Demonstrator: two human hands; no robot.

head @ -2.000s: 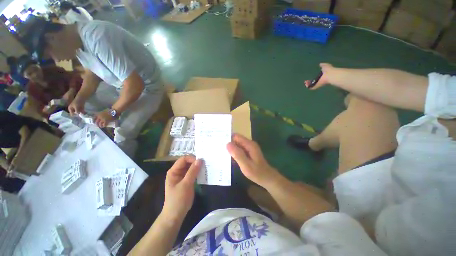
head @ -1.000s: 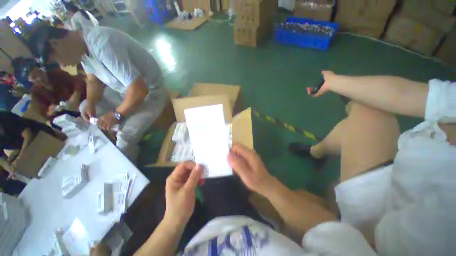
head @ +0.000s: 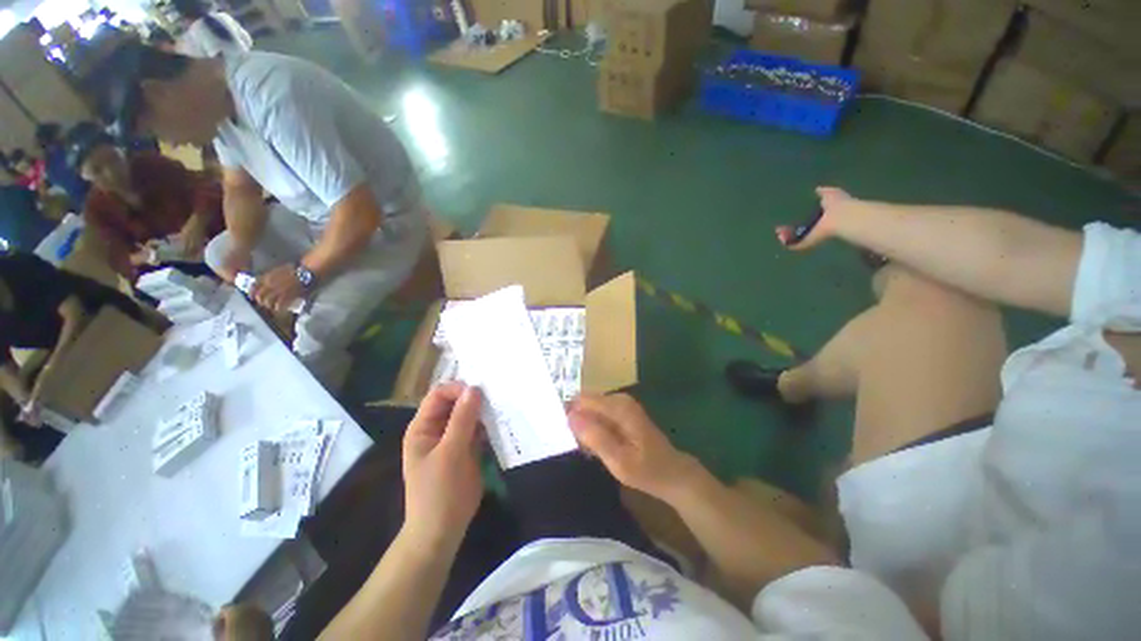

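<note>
A white leaflet (head: 509, 378) with faint print is held up in front of me, tilted with its top to the left. My left hand (head: 444, 453) pinches its left edge. My right hand (head: 629, 438) holds its lower right edge. Behind it, the open brown shipping carton (head: 609, 332) stands on the floor with its flaps out and white boxes in it, partly hidden by the leaflet. At the table edge, a small white box (head: 259, 480) lies on loose printed leaflets (head: 304, 473).
The white table (head: 106, 516) at left bears more boxes (head: 185, 432). A person in grey (head: 300, 138) works across it. A seated neighbour's hand (head: 816, 220) at right holds a small dark object. A blue crate (head: 778, 94) stands by the wall.
The leaflet has tilted further left and sits slightly lower; both hands stay on it. A dark rounded thing shows at the table's bottom edge. The neighbour still holds the dark object.
</note>
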